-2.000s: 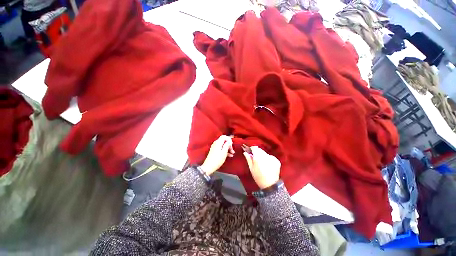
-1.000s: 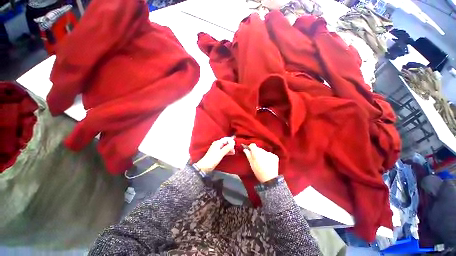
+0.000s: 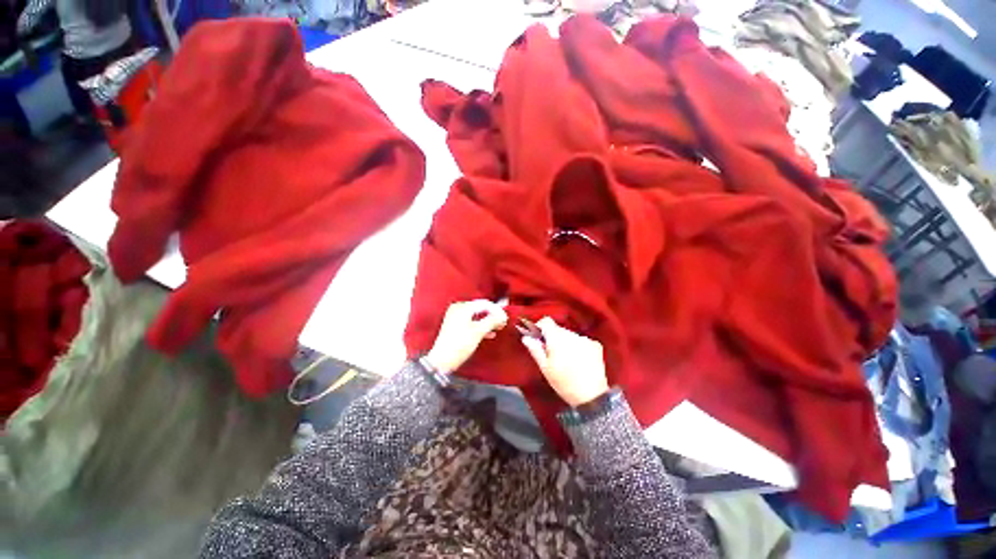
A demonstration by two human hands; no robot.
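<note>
A red garment point(image 3: 710, 273) lies spread on the white table in front of me, its raised neckline with a thin pale line inside facing up. My left hand point(image 3: 467, 331) pinches the garment's cloth near the table's front edge. My right hand point(image 3: 568, 358) is just right of it, closed around small dark thread snips point(image 3: 530, 328), whose tip points at the cloth by my left fingertips. Most of the snips is hidden in the hand. Any thread is too fine to make out.
Another red garment point(image 3: 273, 175) hangs over the white table's point(image 3: 360, 317) left edge. A grey-green woven sack point(image 3: 142, 404) with red garments stands at floor left. More red garments lie behind. Khaki cloth point(image 3: 792, 38) is at the back right, denim at lower right. A person point(image 3: 96, 38) stands far left.
My hands stay at the same part of the garment with small finger movements. The snips show a little more than one second ago. The view has shifted slightly.
</note>
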